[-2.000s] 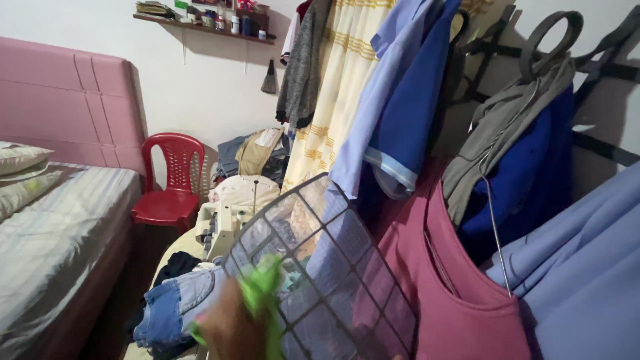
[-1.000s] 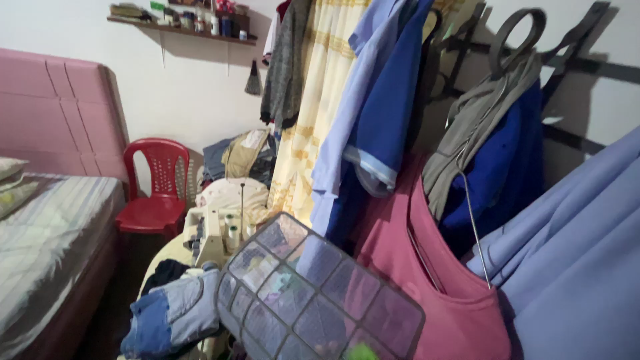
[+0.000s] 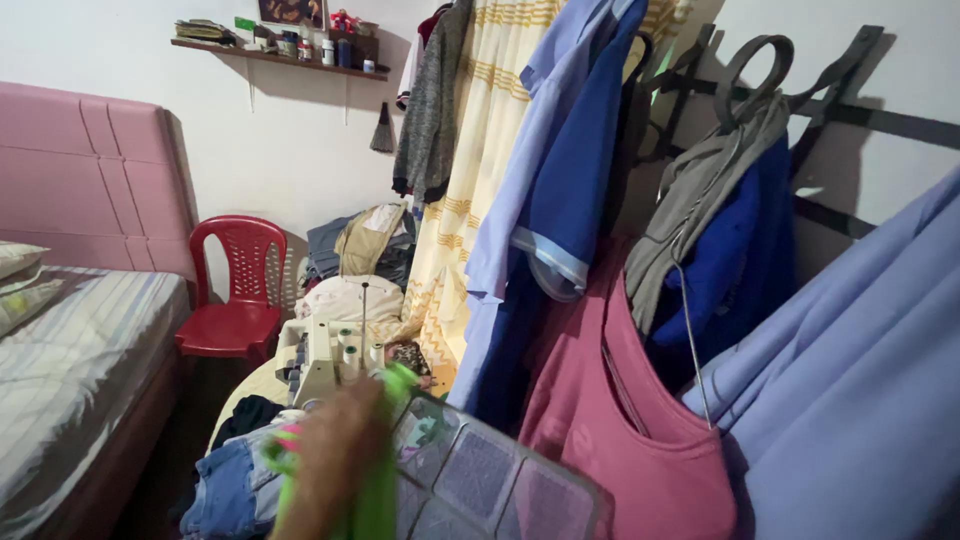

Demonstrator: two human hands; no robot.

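One blurred hand, which looks like my left hand (image 3: 341,450), comes up from the bottom edge with its fingers closed on a bright green strip of material (image 3: 375,499). It is in front of the left side of a clear plastic lid with a dark grid (image 3: 480,465), tilted at the bottom centre. Small coloured pieces show through the lid. No second hand can be made out. Left of the hand lie folded denim garments (image 3: 229,487); behind it stands a sewing machine with thread cones (image 3: 319,360).
A pink top (image 3: 660,465) and blue garments (image 3: 562,172) hang close on the right from a black rack (image 3: 885,120). A red plastic chair (image 3: 225,326) stands beside the bed (image 3: 90,352). Piled clothes (image 3: 367,240) lie behind the machine, near the patterned curtain (image 3: 487,120).
The hand, only a green bit at the bottom edge one second ago, is now raised in view with the green material. The lid sits lower and less upright than two seconds ago.
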